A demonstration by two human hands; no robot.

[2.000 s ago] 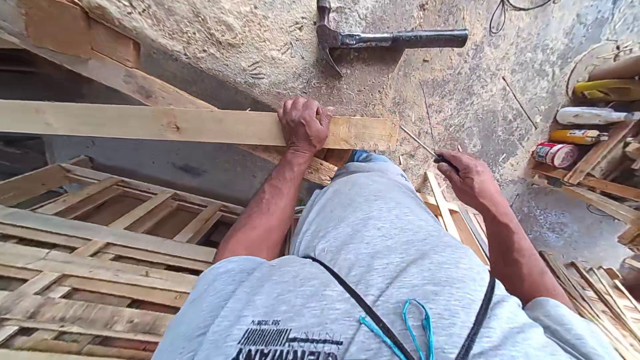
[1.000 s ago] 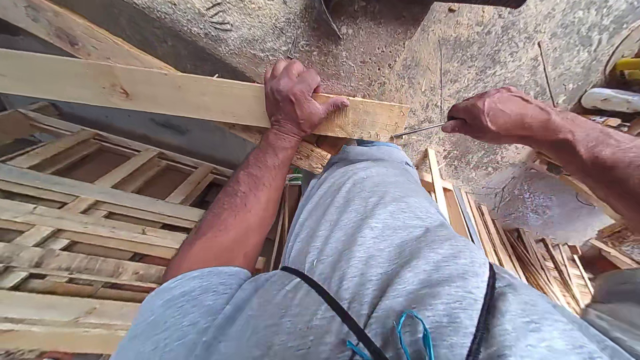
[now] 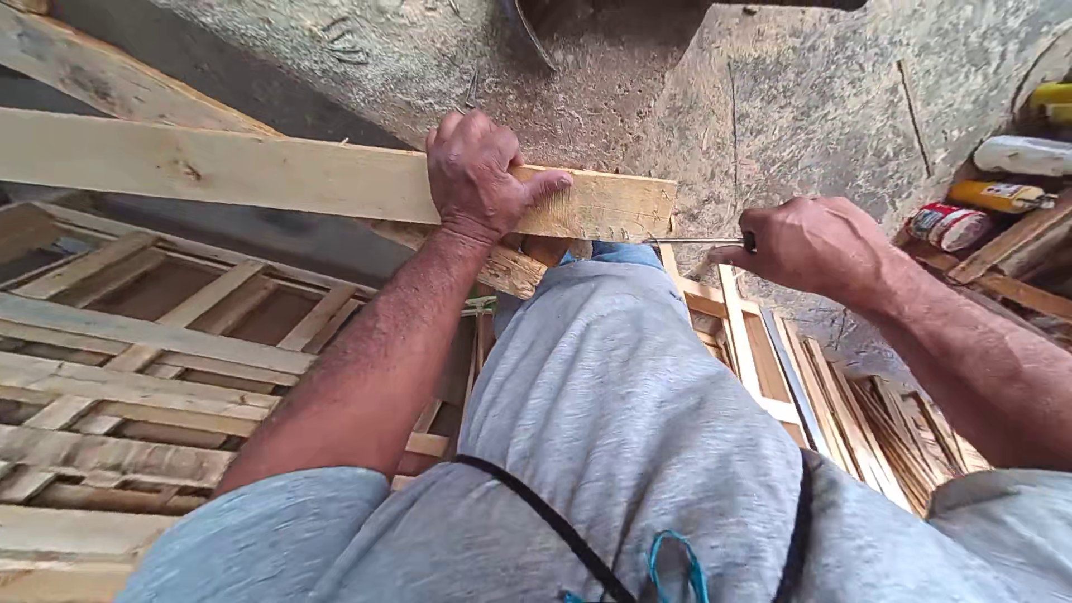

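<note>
A long pale wooden board (image 3: 293,172) runs from the left edge to a cut end in front of my waist. My left hand (image 3: 486,172) grips it a little short of that end, fingers over the far edge and thumb on top. My right hand (image 3: 804,243) is closed around the dark handle of a thin metal-shafted tool (image 3: 703,241). The shaft points left and its tip meets the near edge of the board close to the end; the exact kind of tip cannot be made out. A second, rougher timber (image 3: 515,270) passes beneath the board.
Part of a hammer (image 3: 620,33) lies at the top on the dusty surface. Slatted wooden frames (image 3: 151,335) are stacked at left. Thin wooden strips (image 3: 888,419) lie at lower right. A white bottle (image 3: 1022,156), a yellow bottle (image 3: 997,196) and a red-and-white can (image 3: 946,226) rest at right.
Two seconds ago the tool slanted near the board's end; now its shaft lies nearly level against the near edge. My left thumb has spread over the board. The view has moved closer.
</note>
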